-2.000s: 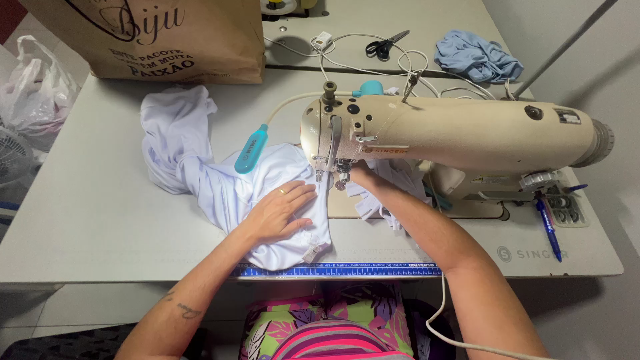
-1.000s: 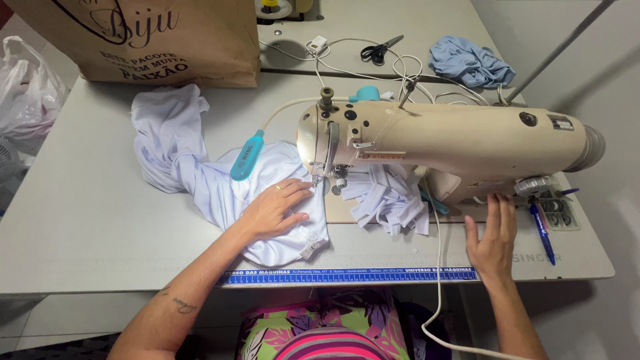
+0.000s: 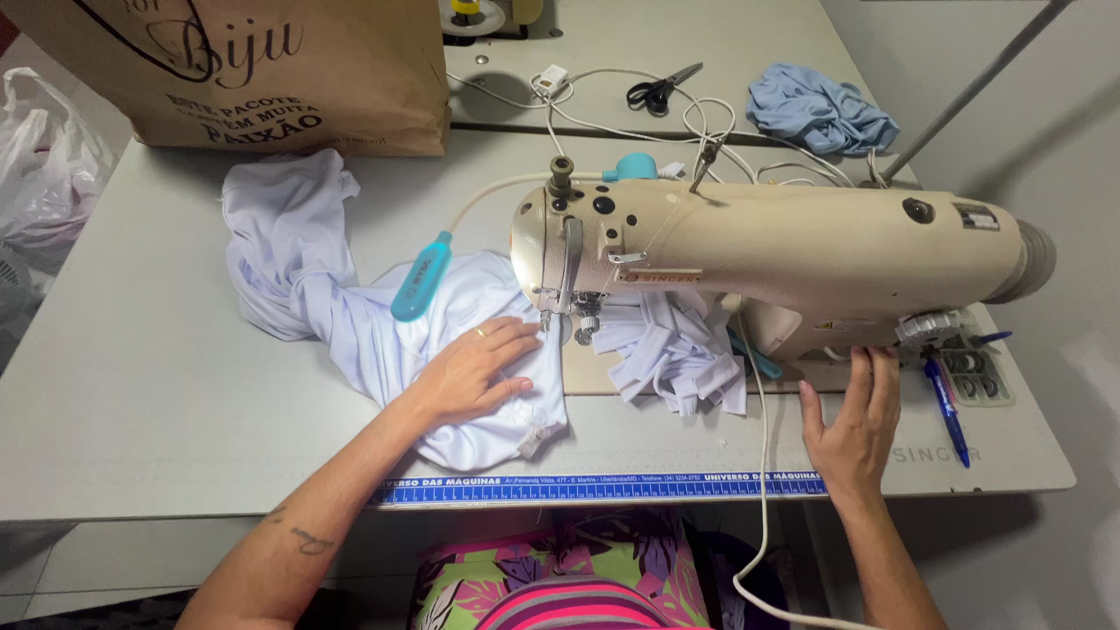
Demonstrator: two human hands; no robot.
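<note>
My left hand (image 3: 477, 372) lies with spread fingers on white fabric (image 3: 376, 341), its fingertips just left of the needle area of a beige Singer sewing machine (image 3: 787, 236). The fabric's right edge reaches the presser foot (image 3: 547, 321). My right hand (image 3: 853, 420) rests on the table at the machine's base, fingertips touching the lower right of the body near the stitch-length dial (image 3: 927, 328); it holds nothing that I can see. Between the hands, a pile of cut white fabric strips (image 3: 678, 359) lies under the machine arm. A turquoise lamp (image 3: 422, 278) hangs over the fabric.
A blue ruler strip (image 3: 604, 487) runs along the table's front edge. A brown paper bag (image 3: 297, 79) stands back left. Black scissors (image 3: 661, 90), white cables and a blue cloth (image 3: 821, 109) lie behind the machine. A blue pen (image 3: 947, 411) and a bobbin case (image 3: 976, 376) sit at right.
My right hand was by the needle area two seconds ago and has moved right to the machine's base, leaving the fabric strips in full view. My left hand has stayed on the white fabric.
</note>
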